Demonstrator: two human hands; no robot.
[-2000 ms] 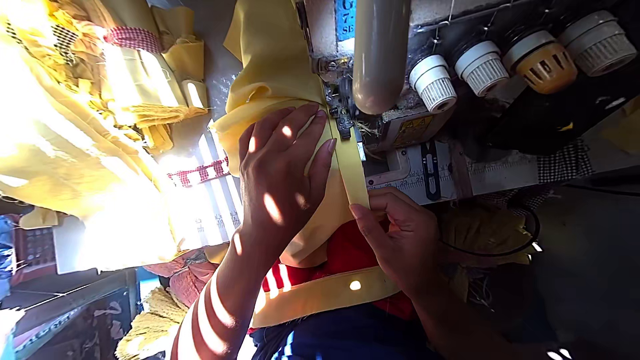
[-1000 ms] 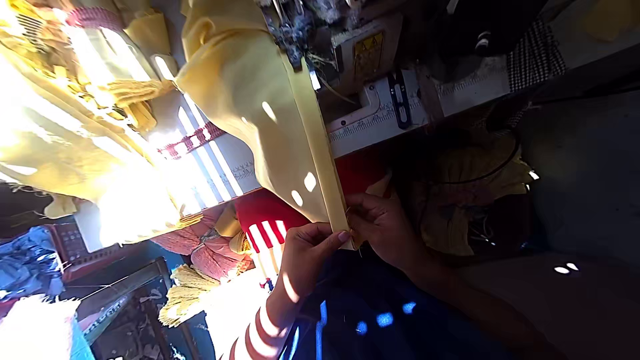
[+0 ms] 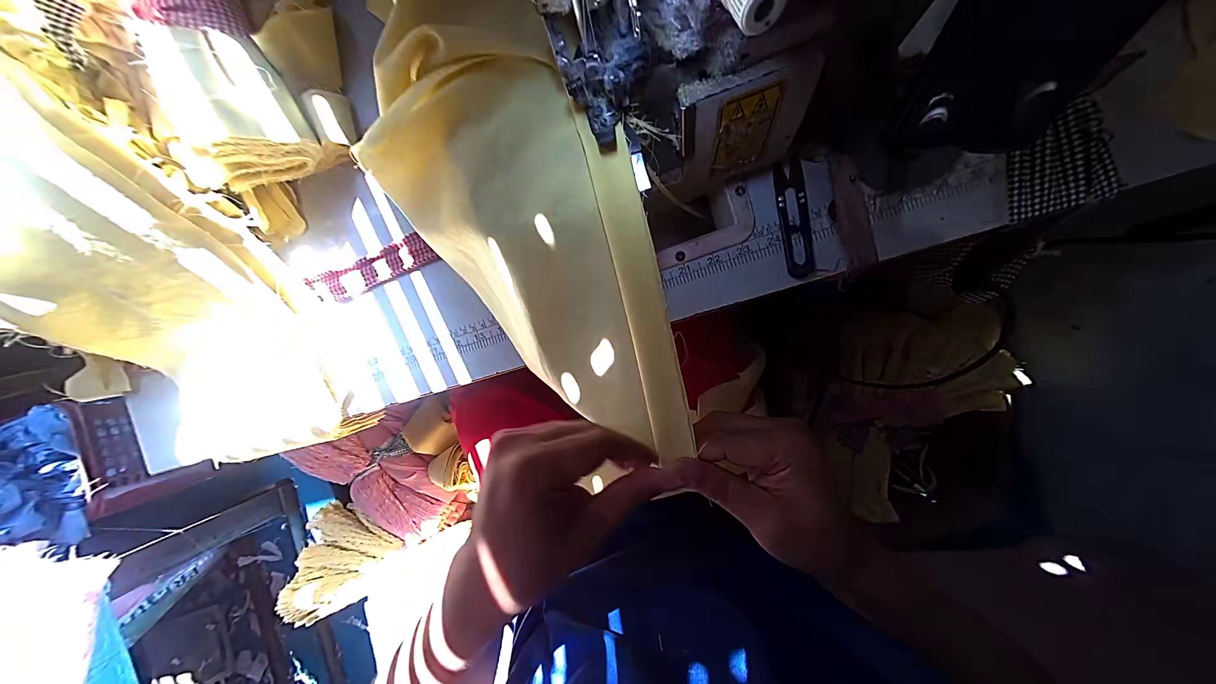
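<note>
A length of yellow fabric [image 3: 532, 218] with a folded, stitched band [image 3: 638, 285] along its right edge runs from the presser foot [image 3: 604, 119] of a sewing machine down over the table edge. My left hand [image 3: 560, 503] pinches the fabric's lower end from the left. From the right, my right hand [image 3: 760, 475] grips the same end, and the fingertips of both hands meet at the band. Red cloth [image 3: 513, 408] lies beneath the yellow fabric, near my lap.
Thread snips [image 3: 794, 218] lie on the machine bed beside a printed ruler scale [image 3: 722, 261]. Yellow cloth pieces [image 3: 123, 266] are heaped at the left. Bundled cloth [image 3: 342, 560] hangs below the table edge, and more fabric [image 3: 912, 361] lies under the table at right.
Two seconds ago my left hand lay flat on the fabric near the presser foot; it has come down to the fabric's lower end, beside my right hand. The view has shifted noticeably.
</note>
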